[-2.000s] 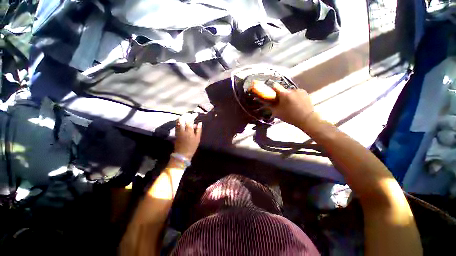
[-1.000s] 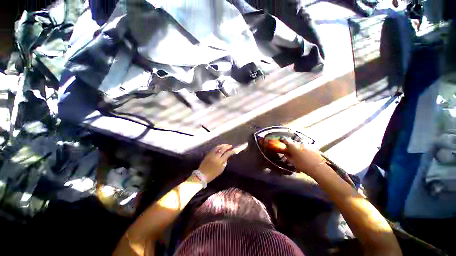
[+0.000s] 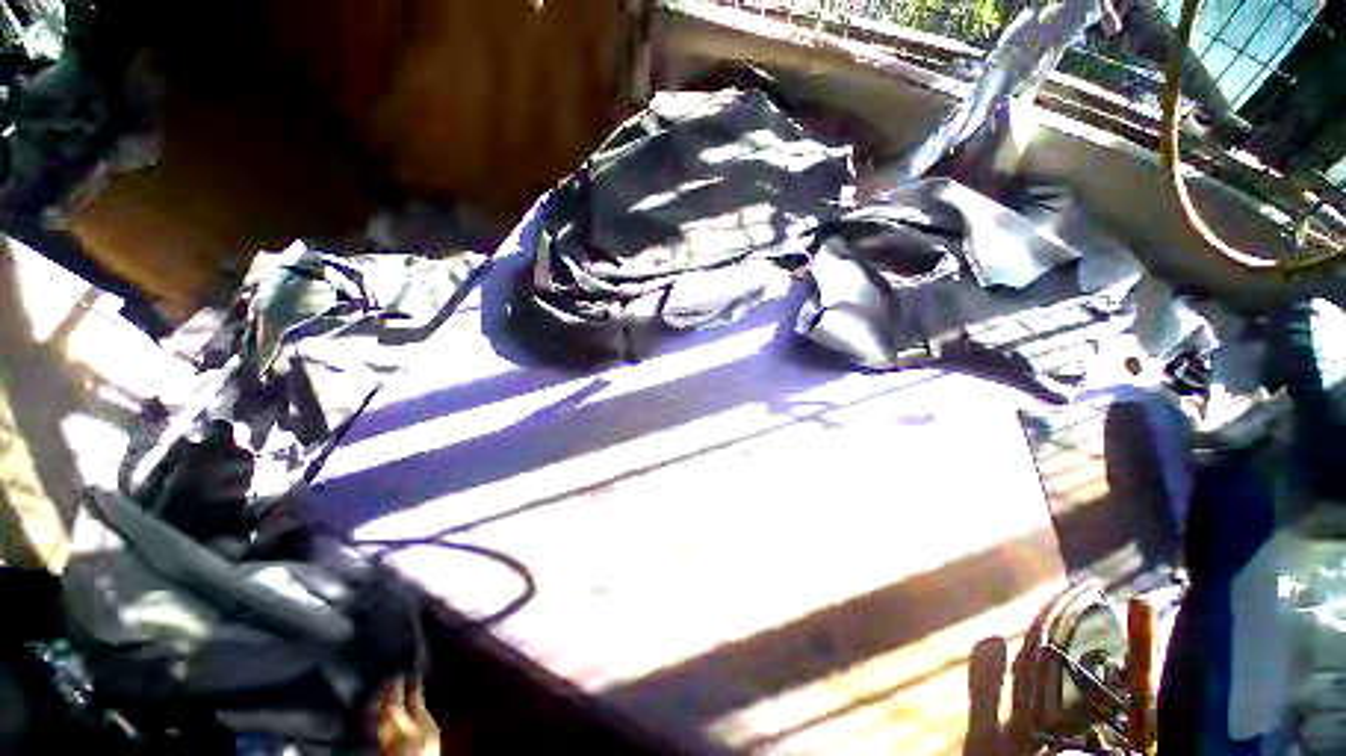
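Note:
The iron point(image 3: 1089, 672) is at the bottom right of the table, cut off by the lower edge, with its orange-brown handle upright and no hand on it. A small skin-coloured part of what looks like my left hand point(image 3: 402, 724) shows at the bottom edge, beside a crumpled grey-green garment heap point(image 3: 222, 591) at the left. Its fingers are unclear. My right hand is out of the picture.
The pale table cover point(image 3: 591, 517) is crossed by striped shadows. Crumpled dark garments point(image 3: 694, 192) and grey garments point(image 3: 915, 288) lie at its far side. A thin dark line curves at the left edge. A blue surface point(image 3: 1225, 591) stands at right; a yellowish cable point(image 3: 1174, 141) hangs at upper right.
The view has lifted and turned. My right hand has let go of the iron and left the picture; the iron stands at the right. The garments lie farther back, and my left hand is near the left heap.

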